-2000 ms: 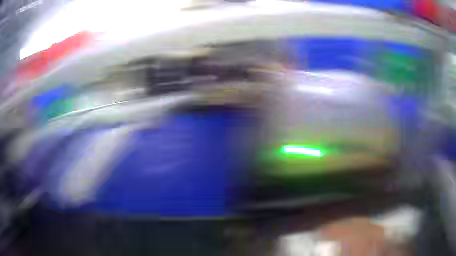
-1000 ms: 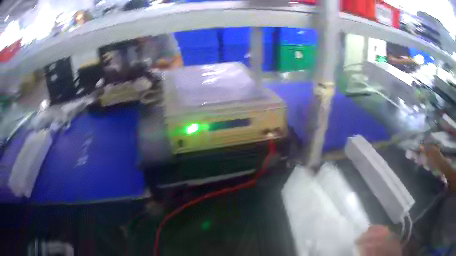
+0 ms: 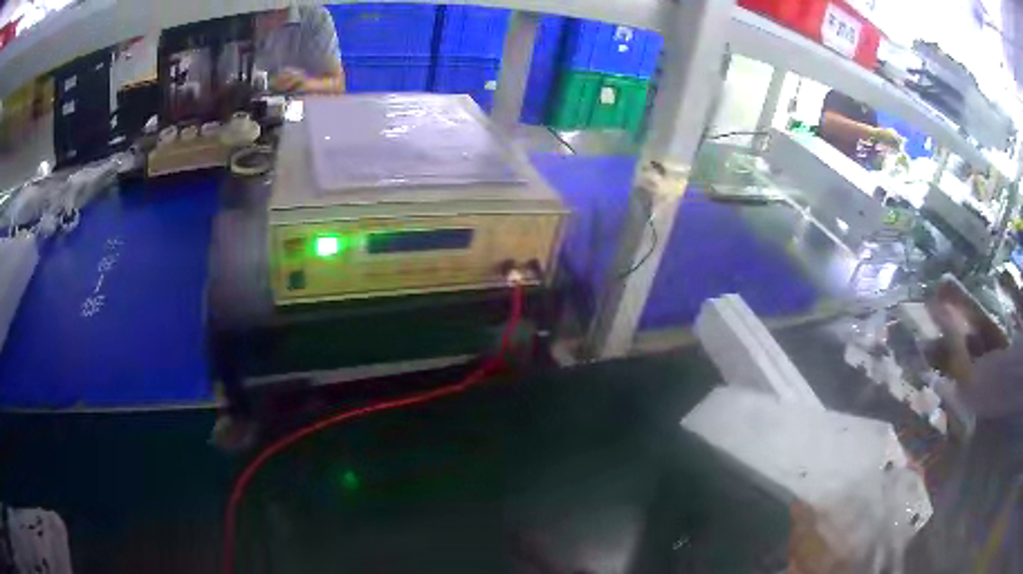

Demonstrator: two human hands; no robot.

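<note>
A white power strip (image 3: 754,345) lies slanted on the dark green bench at the right. A pale, shiny plastic bag (image 3: 785,443) with white contents covers its near end; what is inside is unclear. My right hand (image 3: 817,540) is at the bottom right, blurred and partly hidden behind the bag, and grips it. My left hand is out of the picture. The beige tester (image 3: 415,252) stands left of centre with a green light and a dark display. A red lead (image 3: 370,406) runs from its front down to the bottom edge.
A metal post (image 3: 645,252) stands right of the tester. Blue mats (image 3: 112,303) lie on both sides. A plastic-covered sheet (image 3: 409,146) is on the tester. A coworker's arm (image 3: 970,325) is at the right; others stand behind. A white object (image 3: 39,540) is cut off at bottom left.
The view has steadied and swung right, so the tester sits further left. The bag in my right hand now lies across the strip's near end, where it was beside the strip before.
</note>
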